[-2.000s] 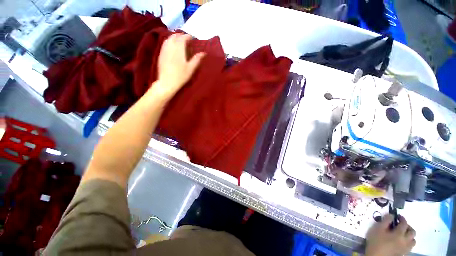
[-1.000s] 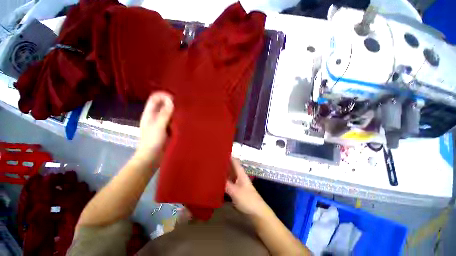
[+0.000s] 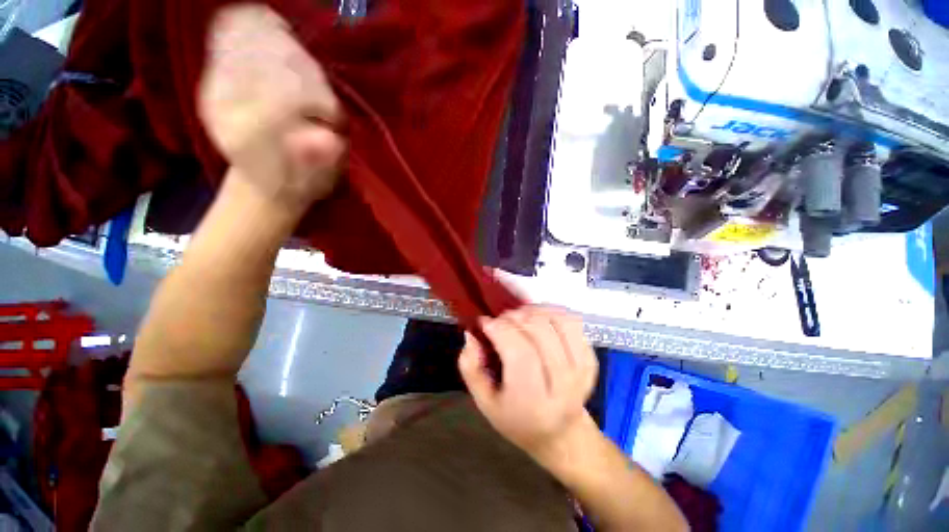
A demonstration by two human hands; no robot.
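Observation:
A dark red knit garment [image 3: 427, 94] lies over the table's left part. My right hand [image 3: 536, 374] grips its narrow end at the table's front edge, and a folded strip is stretched from there up and left. My left hand [image 3: 271, 99] is on the garment at the upper left, blurred, with its fingers curled; whether it grips the cloth cannot be told. The white sewing machine [image 3: 754, 114] with a blue stripe stands to the right, away from both hands.
Black thread snips [image 3: 804, 296] lie right of the needle area. Red lint is beside the machine plate. A dark board [image 3: 529, 156] lies under the garment. A blue bin [image 3: 775, 447] with white pieces is below the table. A red crate [image 3: 42, 330] and more red garments are on the floor at left.
My right hand has released the snips and now holds the garment. The sleeve-like piece that hung over the front edge is now pulled into a narrow strip. My left hand has moved up.

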